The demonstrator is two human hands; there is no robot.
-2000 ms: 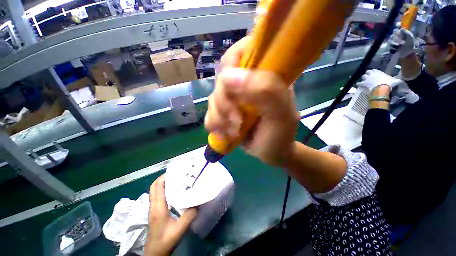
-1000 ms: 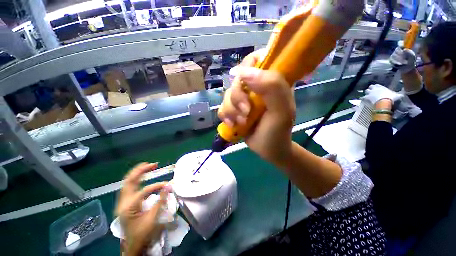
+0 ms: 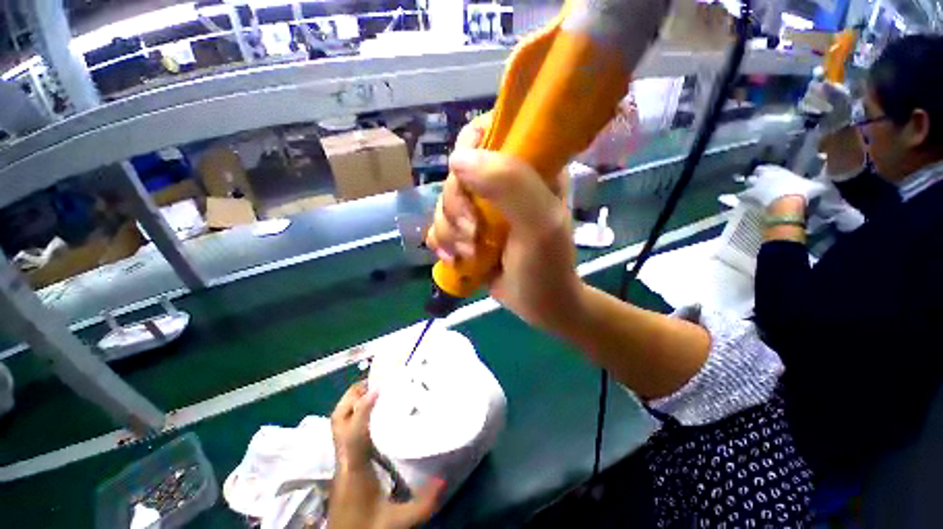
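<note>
My right hand (image 3: 509, 222) is shut on the electric screwdriver (image 3: 558, 98), orange with a grey top and black nose. Its thin dark bit points down at the upper part of the round white base plate (image 3: 439, 398); whether the tip touches cannot be told. The plate is on the upturned end of the white appliance housing (image 3: 470, 455), tilted on the green bench. My left hand (image 3: 364, 465) is at the near left side of the housing, fingers against its edge. A crumpled white cloth (image 3: 284, 470) lies left of that hand.
A clear screw bin (image 3: 160, 491) stands at the lower left. The green belt (image 3: 259, 325) behind a metal rail carries a white bracket (image 3: 145, 335) and other parts. A black cord (image 3: 677, 196) hangs right of my forearm. A person (image 3: 848, 279) in dark clothes works at the right.
My left hand has moved from above the cloth to the housing's side. The housing now leans, its plate turned more towards me. White parts have appeared on the belt behind my right hand.
</note>
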